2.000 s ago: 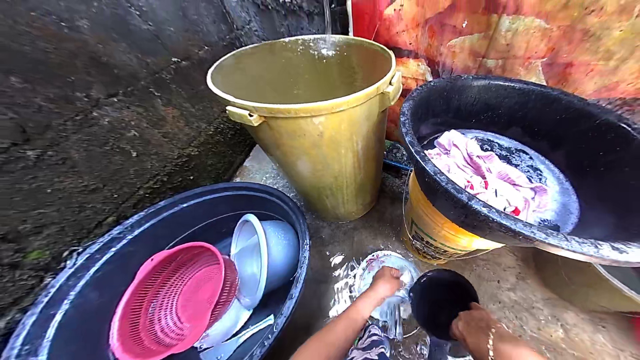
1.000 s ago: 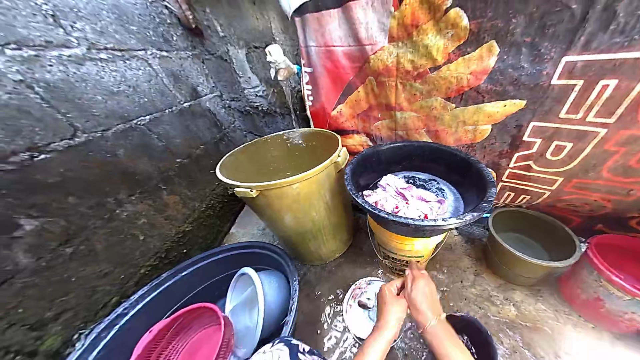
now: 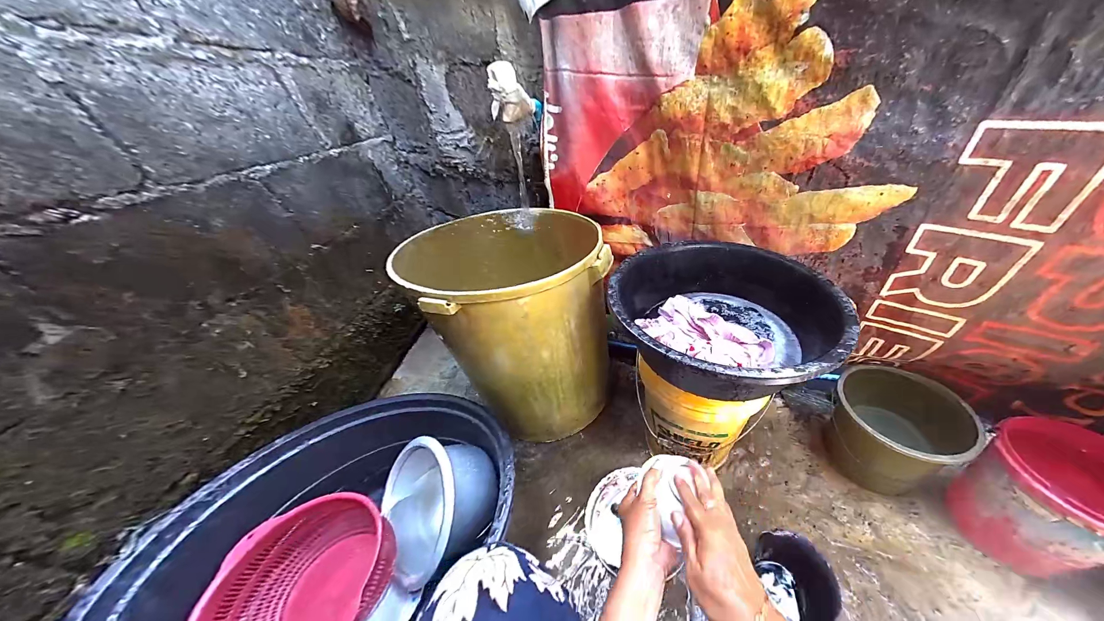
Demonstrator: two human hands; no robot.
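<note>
Both hands are together low in the middle of the head view. My left hand and my right hand close around a small white rounded thing, perhaps a bowl or cup; the fingers hide part of it. Just beneath and to the left, a white dish rests on the wet ground, with suds nearby. To the right of my right wrist stands a small black container with something pale and wet in it. Behind the hands, a yellow bucket carries a black basin with pink and white cloth and water.
Water runs from a tap into a tall olive bin. At left, a large black tub holds a pink strainer and metal bowls. An olive bucket and a red-rimmed bucket stand at right.
Two seconds ago my right hand was at the black container and my left at the dish; now both hands are together on the white thing. The view has tilted up.
</note>
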